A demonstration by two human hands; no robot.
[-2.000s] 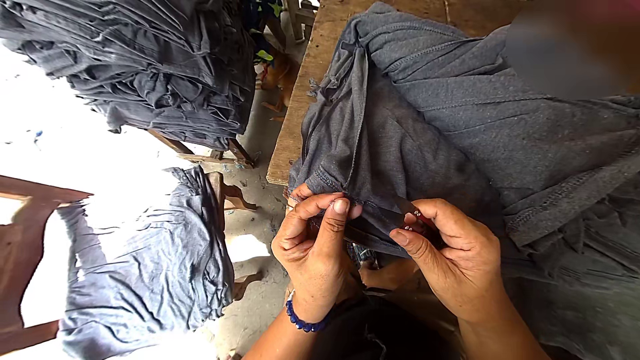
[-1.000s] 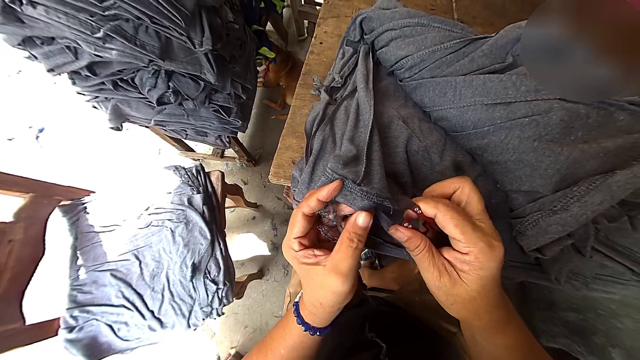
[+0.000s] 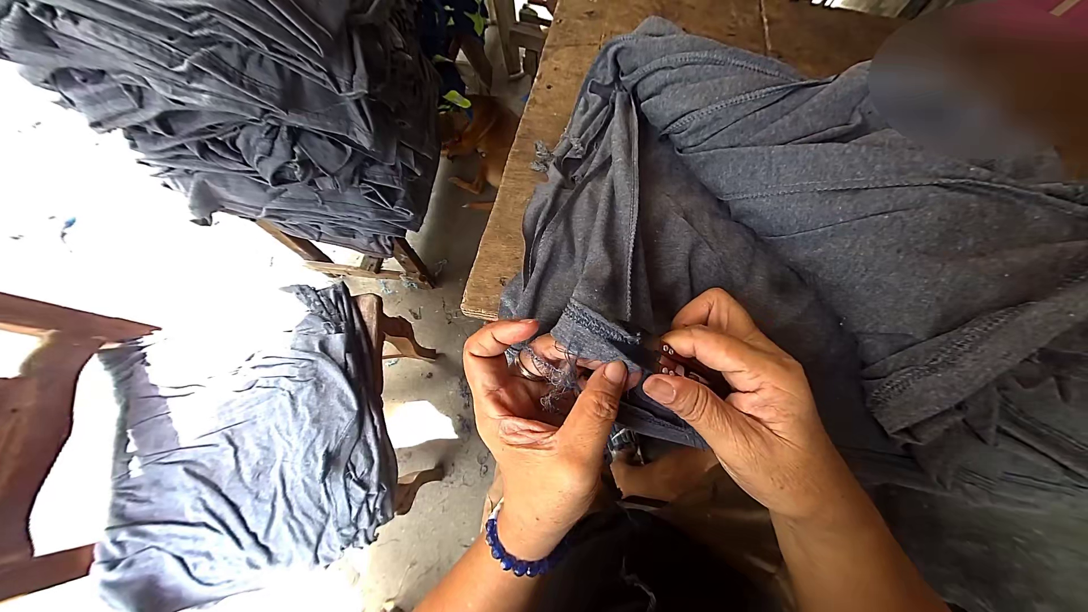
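Observation:
A grey knit garment [image 3: 705, 229] lies over the wooden table [image 3: 531, 161], its near part hanging past the edge. My left hand [image 3: 544, 416], with a blue beaded bracelet [image 3: 514, 552] at the wrist, pinches a stitched hem [image 3: 599, 331] between thumb and fingers; loose thread ends lie across its palm. Close to its right, my right hand [image 3: 739, 399] has thumb and forefinger closed around a small dark tool with metal dots, perhaps thread snips, against the hem. The fingers hide most of this tool.
A tall pile of grey garments [image 3: 280, 110] rests on a wooden support at upper left. More grey cloth [image 3: 255, 459] is draped over a wooden chair [image 3: 51, 408] at lower left. A brown dog [image 3: 489, 140] is on the floor beyond the table's left edge. A blurred shape covers the upper right.
The left fingers have shifted on the hem, and thread ends now show over the palm. The right hand stays in nearly the same place with the small dark tool.

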